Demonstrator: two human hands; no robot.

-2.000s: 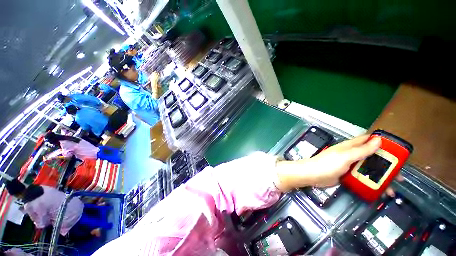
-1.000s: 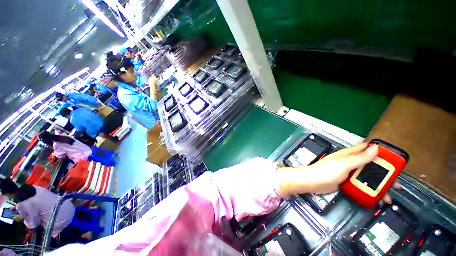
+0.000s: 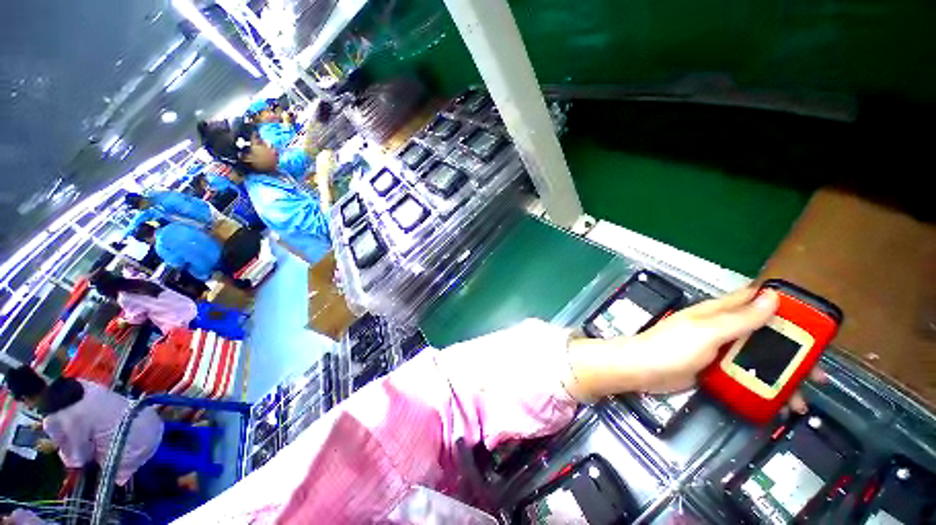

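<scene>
My left hand (image 3: 669,354) comes in from the lower left in a pink sleeve. It holds a closed red flip phone (image 3: 772,354) with a black edge and a dark square display in a pale frame. The thumb lies on its upper left corner and fingertips show at its right edge. The phone is above a clear plastic tray (image 3: 672,474). Black handsets (image 3: 785,474) with pale label areas lie in the tray's pockets; another lies at the tray's back left (image 3: 634,306). My right hand is not in view.
A tall tray stack (image 3: 411,215) with dark handsets stands at the back left. A pale metal post (image 3: 513,108) rises behind the bench. A brown board (image 3: 857,282) lies at the right. Coworkers in blue (image 3: 287,205) and pink (image 3: 103,426) are at the left.
The hand and red phone sit slightly lower in the picture than two seconds ago, the phone still held the same way. Coworkers at the left have shifted a little.
</scene>
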